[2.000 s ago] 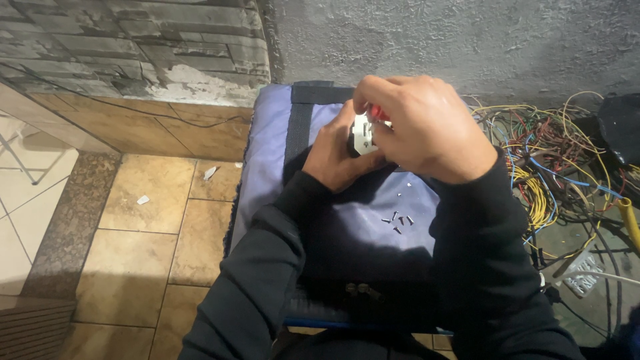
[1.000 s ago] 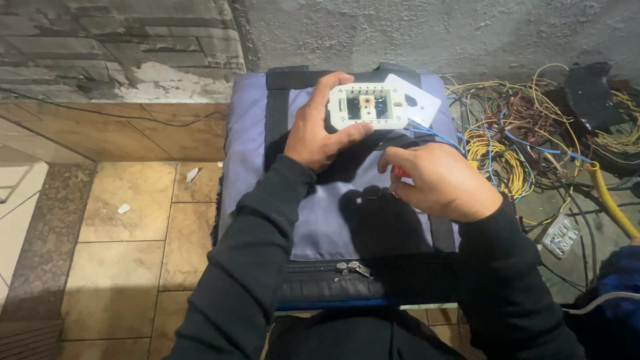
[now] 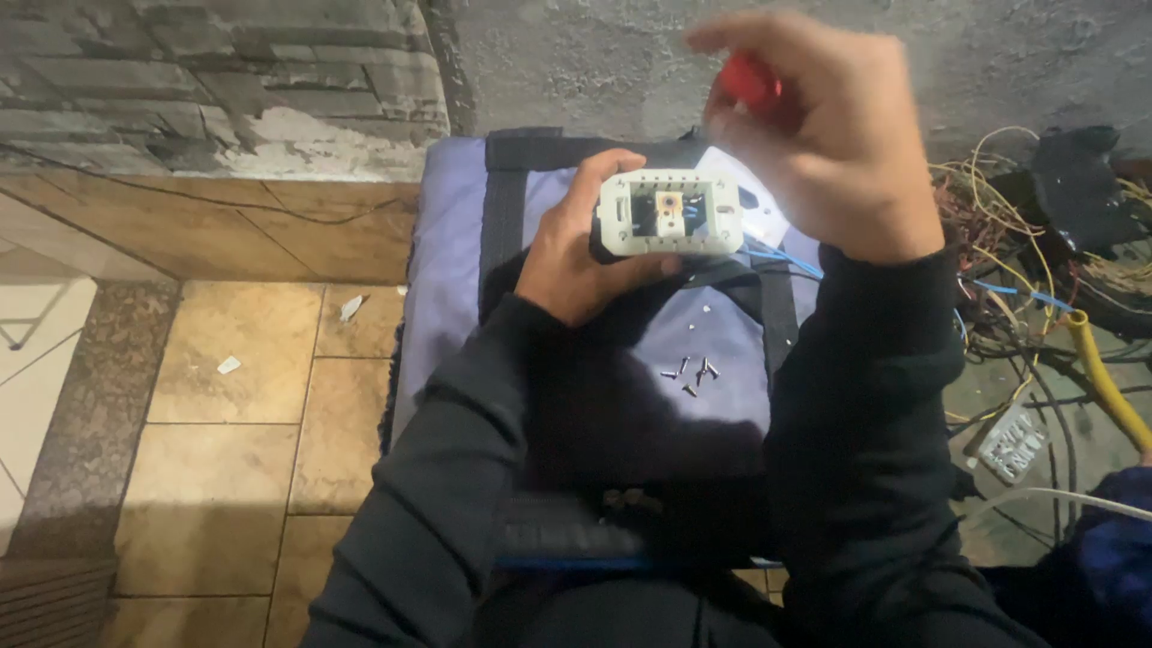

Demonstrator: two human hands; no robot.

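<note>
My left hand (image 3: 585,247) grips a white plastic electrical outlet frame (image 3: 621,241) by its left end, with its open middle showing metal parts and blue wires. Raised above and to the right of it, my right hand (image 3: 823,135) is blurred and closed around a red-handled tool (image 3: 750,81); the tool's tip cannot be made out. Behind the frame lies a white faceplate (image 3: 765,220), partly covered. Several small screws (image 3: 705,369) rest on the purple fabric bag (image 3: 576,396) below my hands.
Tangled wires (image 3: 999,207), a yellow conduit (image 3: 1102,378) and a small grey block bearing writing (image 3: 1012,441) lie to the right. A rough grey wall (image 3: 576,72) stands behind the bag. White scraps (image 3: 229,364) lie on the tiled floor at left.
My right hand has risen from beside the lower right of the outlet frame to above it, with the red tool. The left hand keeps its hold on the frame.
</note>
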